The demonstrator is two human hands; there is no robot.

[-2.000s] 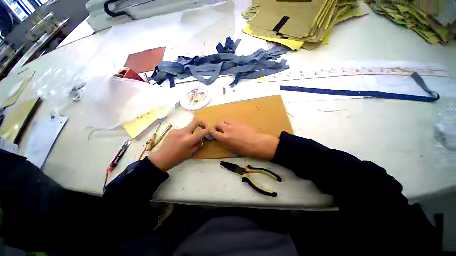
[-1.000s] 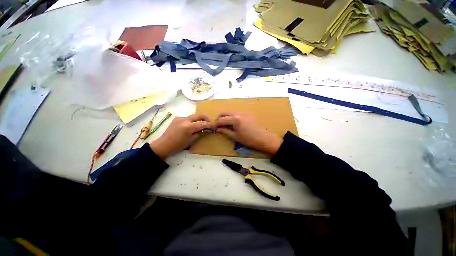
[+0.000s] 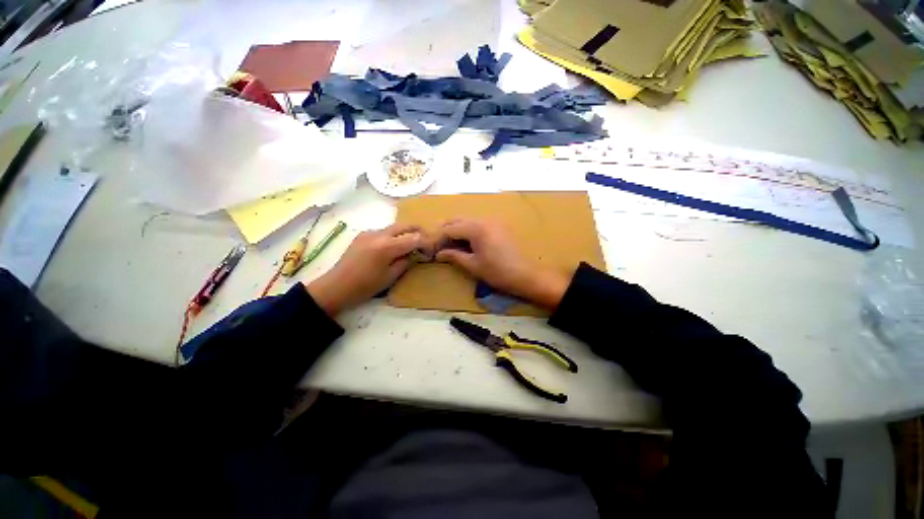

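Observation:
My left hand (image 3: 370,266) and my right hand (image 3: 488,258) meet over the tan-brown board (image 3: 547,228). Their fingertips pinch a narrow blue strap between them, mostly hidden by the fingers. A grey-blue part of the strap (image 3: 496,298) shows on the board below my right hand. A blue length of it (image 3: 228,329) lies by my left sleeve. Any small fitting at the fingertips is too small to tell. The round white dish (image 3: 402,170) of gold-coloured bits stands just behind the board's left corner.
Pliers (image 3: 512,357) lie before the board. A green-handled tool (image 3: 326,241), an orange-yellow corded tool (image 3: 295,255) and a red-and-black tool (image 3: 218,277) lie left. Behind are the strap pile (image 3: 436,101) and yellow-edged panels (image 3: 648,41). A dark blue strap (image 3: 709,208) lies right.
Since two seconds ago the view has shifted, and the grey-blue strap part now shows below my right hand. Over the last second my hands have stayed together at the strap with only slight finger movement.

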